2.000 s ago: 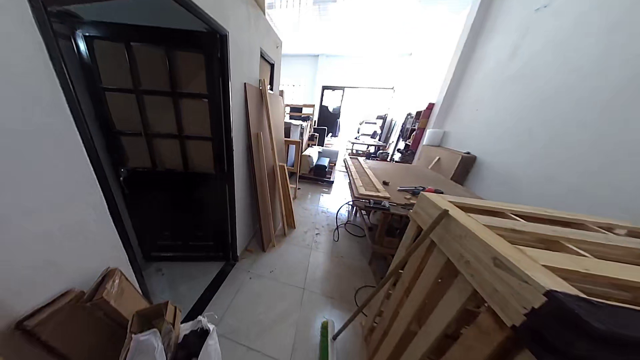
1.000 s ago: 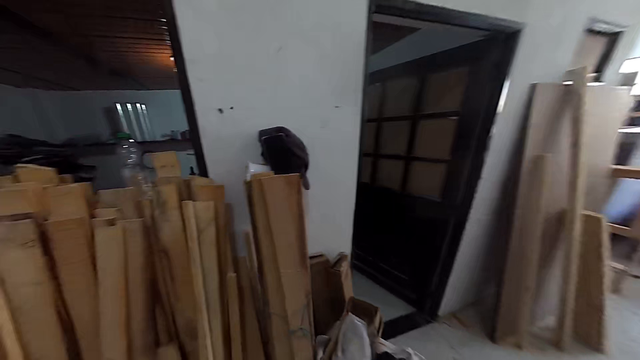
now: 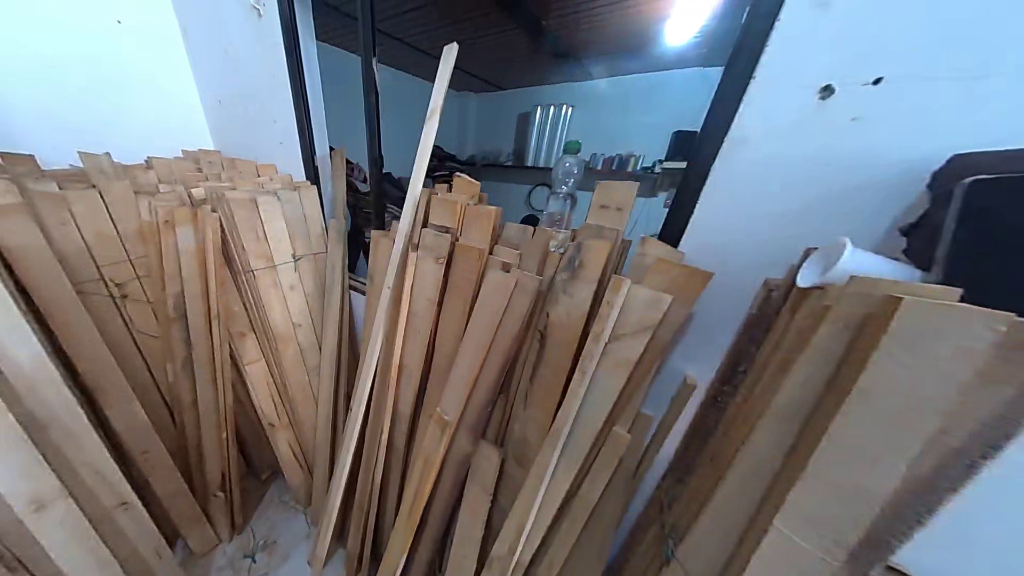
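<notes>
Neither my left hand nor my right hand shows in the head view. Many rough wooden boards [image 3: 432,320] lean upright in the middle, against a window opening with a dark frame. One long, thin, pale wooden strip [image 3: 416,176] stands higher than the rest. A further stack of boards [image 3: 280,264] at the left has bundles tied with thin cord. Among the board tops in the middle stands a clear plastic bottle [image 3: 566,180] with a green cap.
Wider boards [image 3: 872,400] lean at the right, with a white plastic cup [image 3: 856,264] lying on top beside a dark object [image 3: 988,232]. Behind the opening, a shelf [image 3: 640,178] holds rolls and small items. A patch of pale floor [image 3: 268,528] shows at lower left.
The view has swung far to the left, from the workshop aisle and the black door to the leaning boards, which now fill much of the view.
</notes>
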